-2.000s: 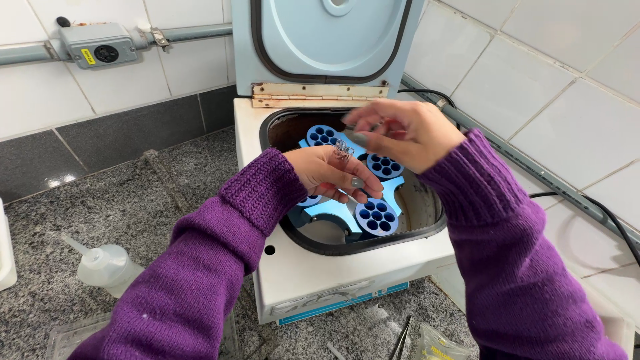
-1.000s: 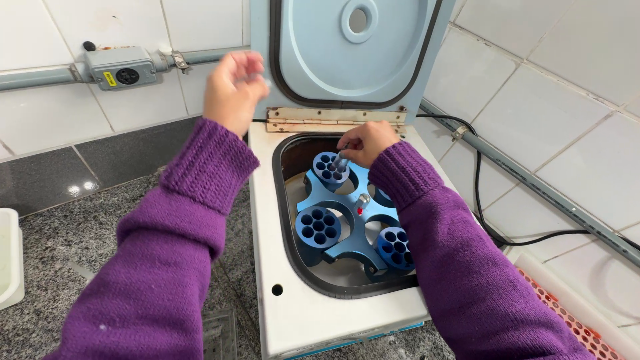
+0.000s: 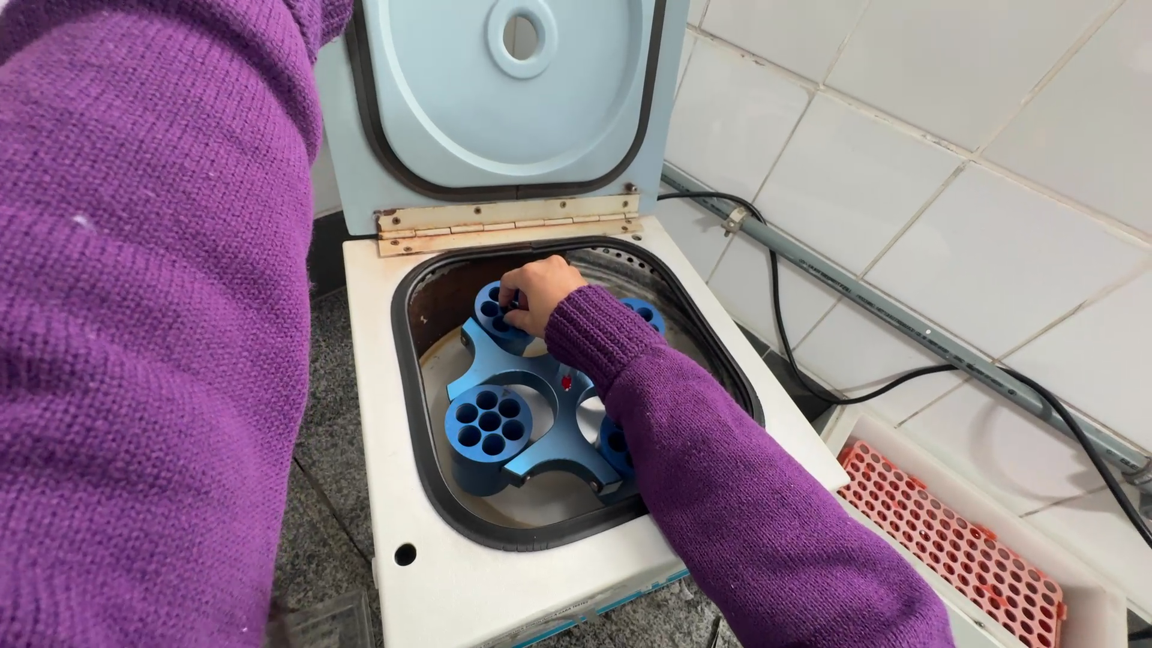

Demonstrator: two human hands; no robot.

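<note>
The laboratory centrifuge (image 3: 382,450) stands with its pale blue lid (image 3: 441,99) raised. Inside its chamber is a blue metal rotor (image 3: 562,427) carrying several round tube buckets with holes. My right hand (image 3: 543,290) is at the back left bucket (image 3: 495,310), fingertips bent down over its holes; whether they hold a tube is hidden. The front left bucket (image 3: 489,420) shows bare holes. Another bucket (image 3: 643,313) lies behind my right wrist, and one (image 3: 616,445) is partly covered by my right sleeve. My left arm in a purple sleeve rises along the left side, its hand beyond the top edge.
Right of the centrifuge, a white plastic bin (image 3: 954,468) holds a red perforated tube rack (image 3: 958,540). A black cable (image 3: 783,315) and a grey conduit (image 3: 864,294) run along the tiled wall. A clear plastic container (image 3: 328,621) lies on the granite counter (image 3: 328,405).
My hands were together above the rotor two seconds ago, then apart, with the right at the back left bucket. My left hand has gone up out of view; the right remains at that bucket.
</note>
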